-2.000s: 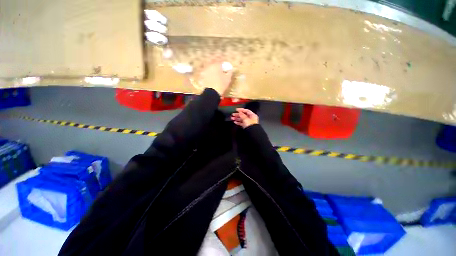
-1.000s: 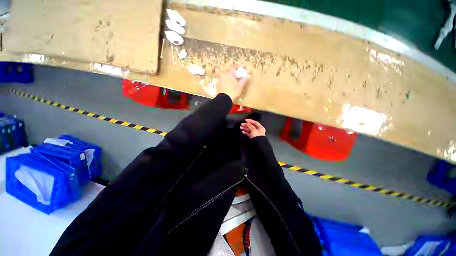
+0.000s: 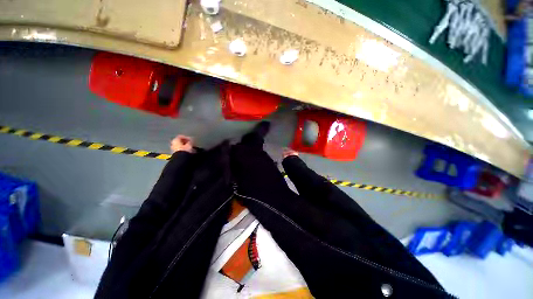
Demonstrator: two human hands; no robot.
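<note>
Small rounded white plastic parts lie on the tan bench: one near the bench edge (image 3: 238, 47), another to its right (image 3: 289, 56), and one at the top edge of the picture (image 3: 210, 6). A small white piece (image 3: 217, 26) lies between them. My left hand (image 3: 182, 143) is down off the bench, over the floor, small and blurred, with its fingers curled; I cannot tell if it holds anything. My right hand (image 3: 290, 153) is also below the bench, by a red stool, mostly covered by the dark sleeve. Neither hand touches the white parts.
Red stools (image 3: 120, 82) stand under the bench edge, with a blue stool (image 3: 447, 166) farther right. A tan sheet (image 3: 99, 20) lies at the left. Grey-white handles (image 3: 467, 29) lie on the green belt (image 3: 403, 20). Blue bins (image 3: 14, 219) stand on the floor behind.
My left hand has left the white part on the bench and dropped down and left. The part stays on the bench. My right hand is turned and more hidden. The view has shifted right.
</note>
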